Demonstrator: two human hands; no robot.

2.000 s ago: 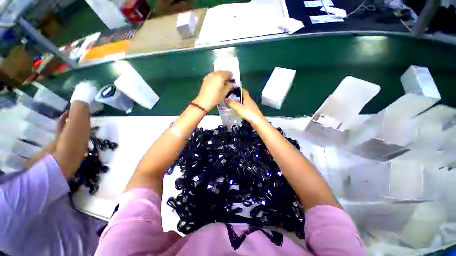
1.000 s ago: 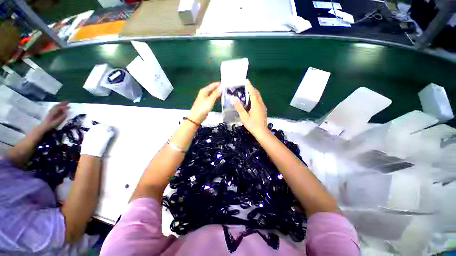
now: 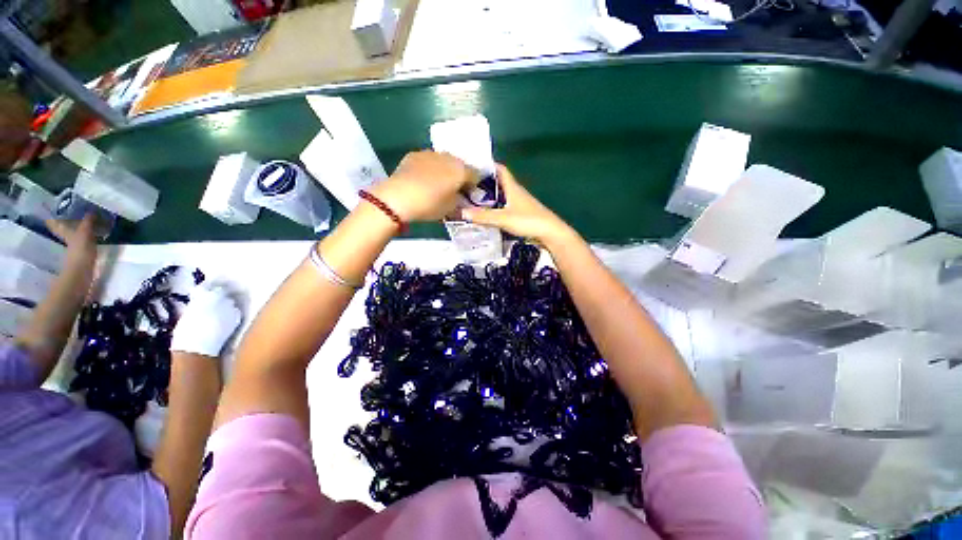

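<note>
An open white product box (image 3: 475,240) stands upright in front of me at the belt's near edge, its white flap (image 3: 462,139) raised. Black cable shows in its mouth. My left hand (image 3: 430,186) is over the box mouth, fingers at the cable; its fingertips are partly hidden. My right hand (image 3: 520,212) holds the box from the right side, thumb across the front. A large heap of coiled black USB cables (image 3: 485,369) lies on the white table just below the box, between my forearms.
A green conveyor belt (image 3: 591,137) runs across. A closed white box (image 3: 709,169) stands right of my hands, and open cartons (image 3: 812,306) cluster at the right. At left are a round packed product (image 3: 281,181), white boxes, and a co-worker's gloved hand (image 3: 208,320) by a smaller cable heap.
My left hand has moved from the box's left side to over its mouth. Boxes on the belt have shifted right. The neighbour's bare hand has moved left to the boxes there.
</note>
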